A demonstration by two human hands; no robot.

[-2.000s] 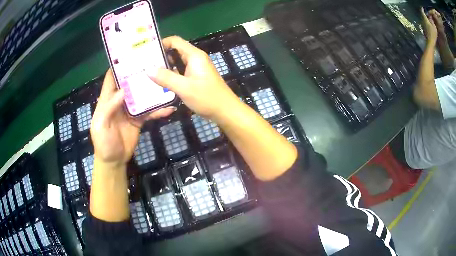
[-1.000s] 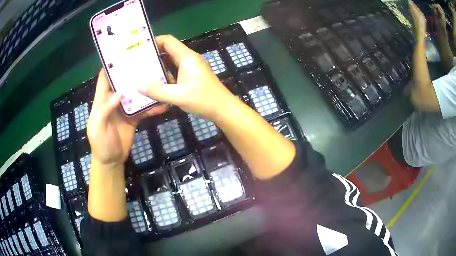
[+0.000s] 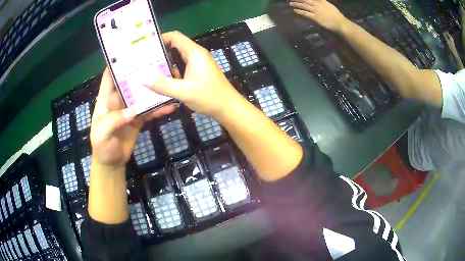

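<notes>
A smartphone with a lit pink-white screen is held upright and slightly tilted over the bench. My left hand grips it from the lower left side. My right hand wraps its right side, with the thumb on the lower part of the screen. Below the hands lies a black blister tray with rows of dark units with pale key grids. One unit near its front edge has glare on its dark window. The hands and phone hide part of the tray.
A second tray with key-grid units lies at the left, beside a small white block. A dark tray lies at the right, with a coworker's arm over it. A red stool stands by the bench's right edge.
The coworker's arm has swung left over the right tray. The phone has shifted slightly left since two seconds ago, and a pink keyboard area shows again on its screen. Both my hands still hold it.
</notes>
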